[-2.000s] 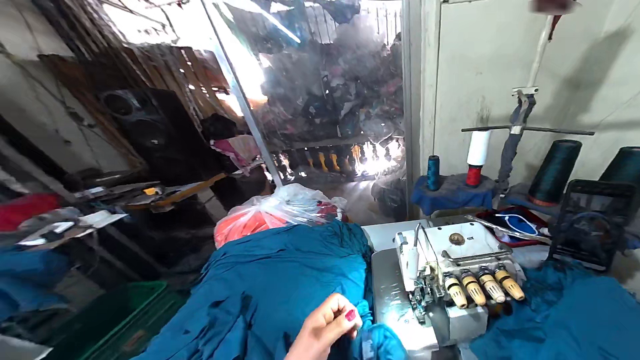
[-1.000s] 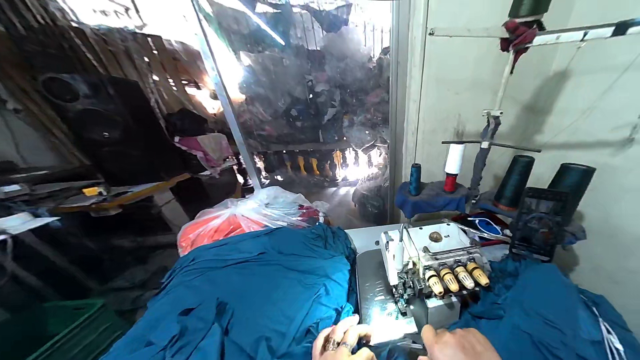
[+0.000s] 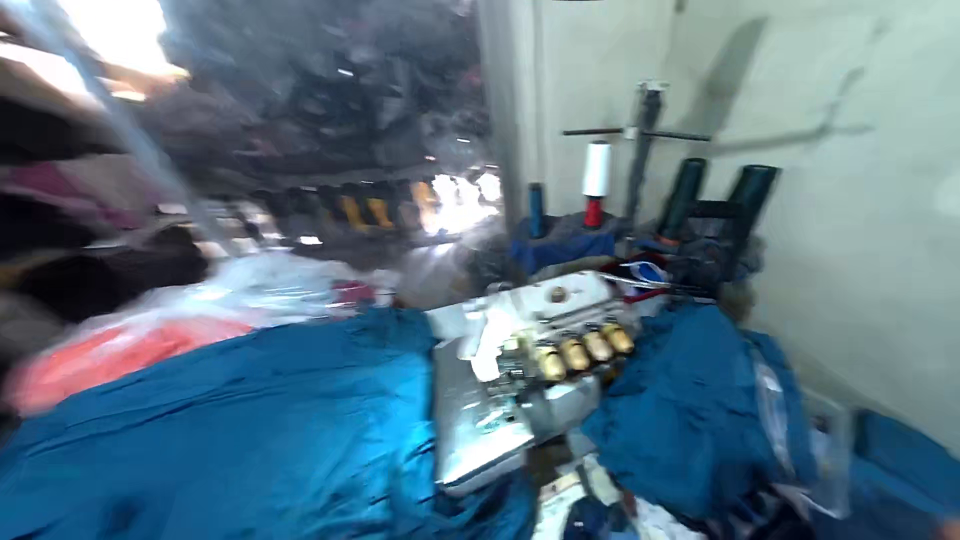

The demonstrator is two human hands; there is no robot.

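Note:
A white overlock sewing machine [image 3: 559, 296] with tan tension dials [image 3: 576, 352] stands in the middle, its metal work plate [image 3: 480, 435] bare of hands. Teal cloth [image 3: 247, 420] is heaped left of the plate and hangs past its front edge. A second heap of teal cloth [image 3: 697, 397] lies to the right of the machine. Only a small blurred patch of skin, likely my right hand [image 3: 949, 529], shows in the bottom right corner, near blue cloth; what it touches is hidden. My left hand is out of view.
Behind the machine, thread cones [image 3: 596, 171] stand below a thread stand [image 3: 646, 135], against a pale wall [image 3: 847, 225]. A clear plastic bag [image 3: 255, 289] with coral-coloured contents sits behind the left cloth. Mixed cloth pieces [image 3: 600, 487] lie below the machine's front.
Both hands have left the front of the machine, where they were a second ago; a patch of skin now shows at the bottom right. The view has swung right and down.

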